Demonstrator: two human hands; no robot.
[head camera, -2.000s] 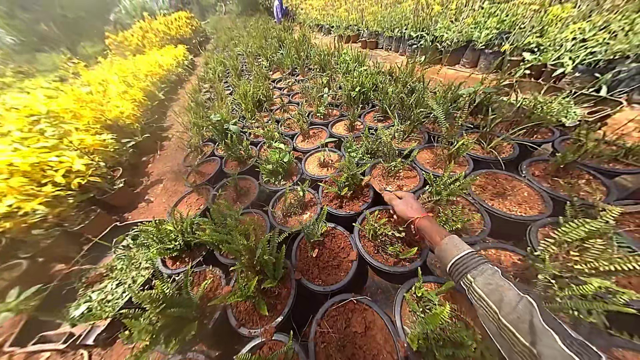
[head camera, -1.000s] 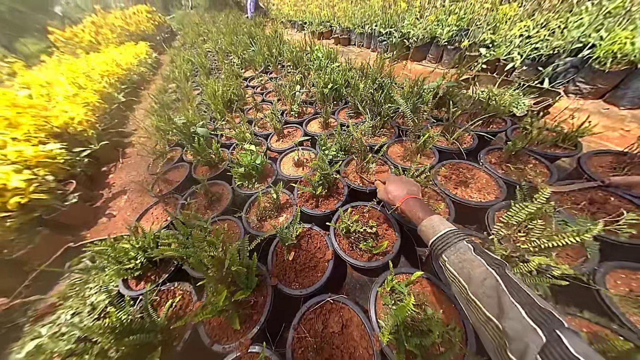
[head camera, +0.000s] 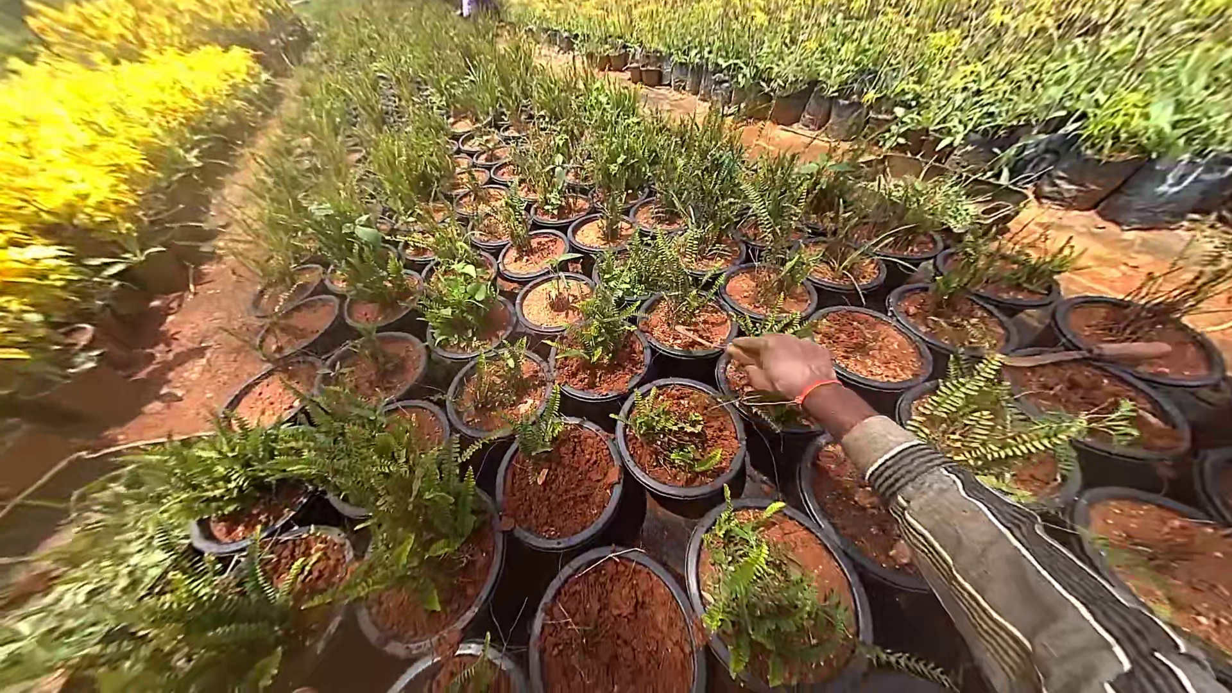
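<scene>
My right hand (head camera: 784, 368), in a striped grey sleeve with a red band at the wrist, reaches in from the lower right. Its fingers are bent together, low over a black plastic pot (head camera: 770, 423) of reddish soil. Just left of the fingertips, a thin reddish-brown strip (head camera: 698, 337) lies over the neighbouring pot; whether the fingers hold anything is unclear. Nearer to me is a pot (head camera: 683, 448) with small green plants on red soil. At the right, a tool with a wooden handle (head camera: 1136, 352) rests across pots. My left hand is out of view.
Black pots with ferns and grassy plants stand close together all around. A fern (head camera: 760, 587) grows in a near pot. Yellow-leaved plants (head camera: 125, 125) line the left side beyond a dirt path (head camera: 207, 337). Black grow bags (head camera: 1169, 188) edge the upper right.
My right hand has shifted slightly right relative to the near pot with small green plants. The wooden-handled tool, not seen in the oldest frame, has come into view at the right.
</scene>
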